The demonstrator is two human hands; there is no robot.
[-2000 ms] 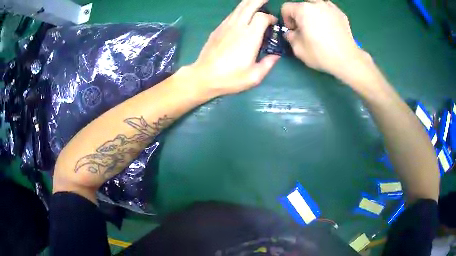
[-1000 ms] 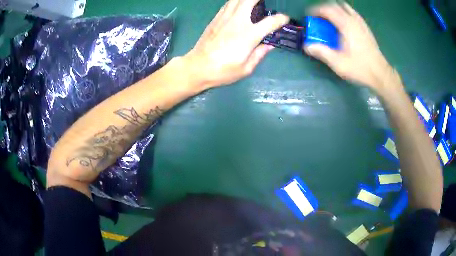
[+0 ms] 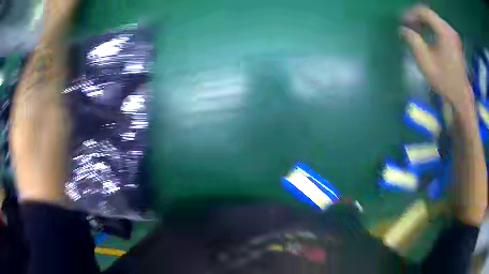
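Observation:
The frame is blurred by motion. My right hand [image 3: 437,48] is at the upper right, above the loose blue battery packs, fingers curved with a gap between thumb and fingers and nothing visible in it. My left arm reaches up the left side past the plastic bag; the left hand is cut off by the top edge. One battery pack [image 3: 310,187] with a white strip lies near me, right of centre. No device housing shows in either hand.
A shiny clear plastic bag [image 3: 110,123] over dark contents lies at left, partly behind my left arm. Several battery packs [image 3: 399,176] lie at right on the green bench [image 3: 214,144]. A cream strip [image 3: 406,225] is at lower right.
My hands have moved apart from top centre, the left far left and the right to the right. The black housing and the blue pack that they held are out of sight.

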